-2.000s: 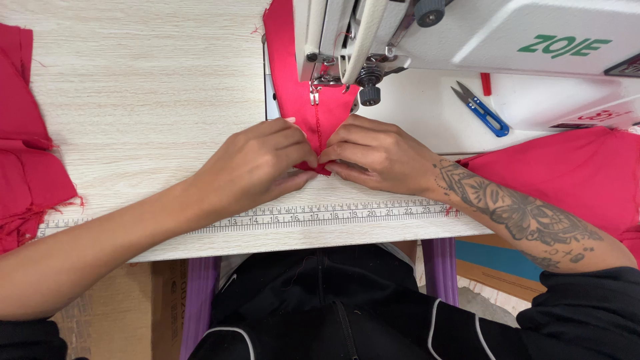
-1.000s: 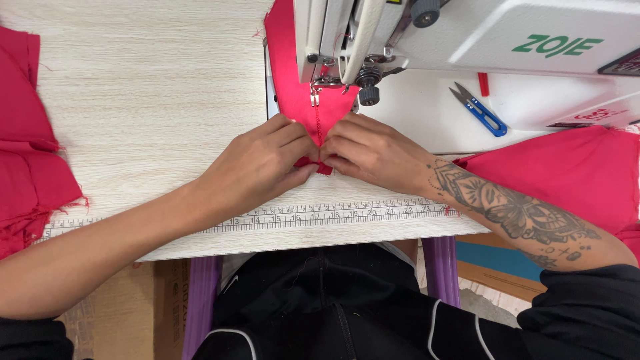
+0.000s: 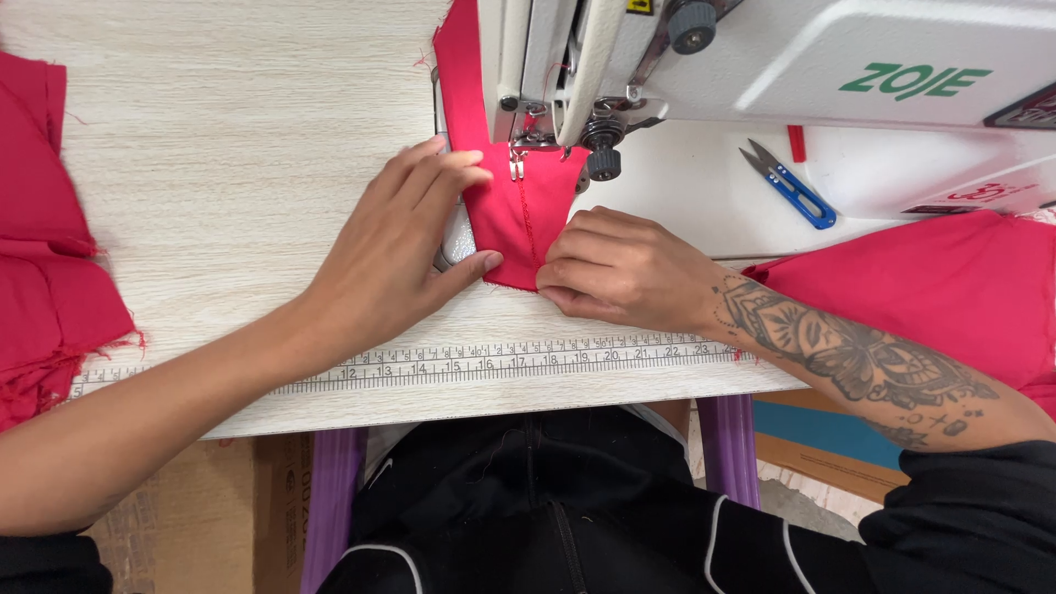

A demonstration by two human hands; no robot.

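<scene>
A red fabric piece lies under the presser foot of a white ZOJE sewing machine, with a line of red stitching running down from the foot. My left hand rests spread on the fabric's left edge, fingertips beside the foot and thumb near the bottom corner. At the lower right edge, my right hand pinches the fabric between thumb and curled fingers, near the end of the stitching. The needle itself is hard to make out.
Blue-handled thread snips lie on the machine bed beside a small red item. More red fabric lies at the left and at the right. A printed measuring scale runs along the table's front edge.
My left hand has moved off the fabric's lower tip, up and left, and its fingers have spread. The fabric's lower end, bunched between both hands before, now lies flatter. My right hand keeps its pinch.
</scene>
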